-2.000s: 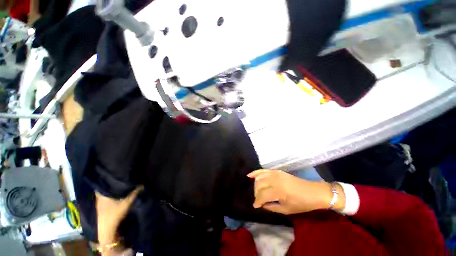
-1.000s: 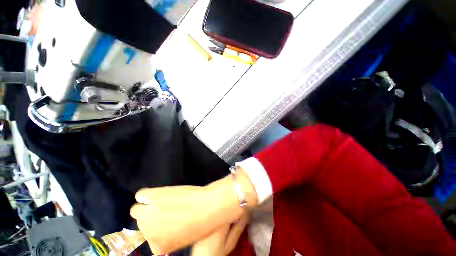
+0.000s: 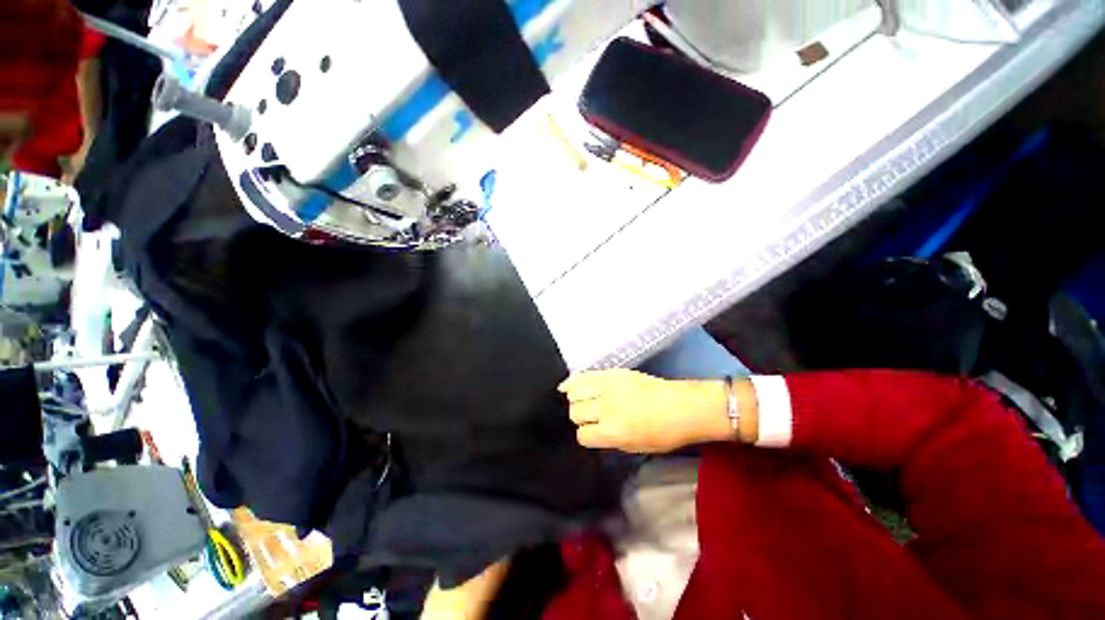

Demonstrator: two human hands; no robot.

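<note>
A dark garment (image 3: 448,375) lies over the table edge and my lap, its upper edge under the needle area (image 3: 448,218) of the white sewing machine (image 3: 321,115). My right hand (image 3: 624,409) is closed on the garment's right edge, beside the table's front edge. My left hand (image 3: 467,596) is at the bottom of the picture, mostly hidden under the cloth and cut off, so its fingers do not show.
A phone (image 3: 675,107) lies on the machine bed with a small orange-yellow tool (image 3: 651,166) beside it. A black band (image 3: 476,55) drapes over the machine. A grey motor housing (image 3: 127,533) and yellow-handled scissors (image 3: 225,558) are at left. A person in red is at upper left.
My hands were together in front of the garment. Now they are apart, the right at the cloth's right edge, the left lower under the cloth. The view has shifted.
</note>
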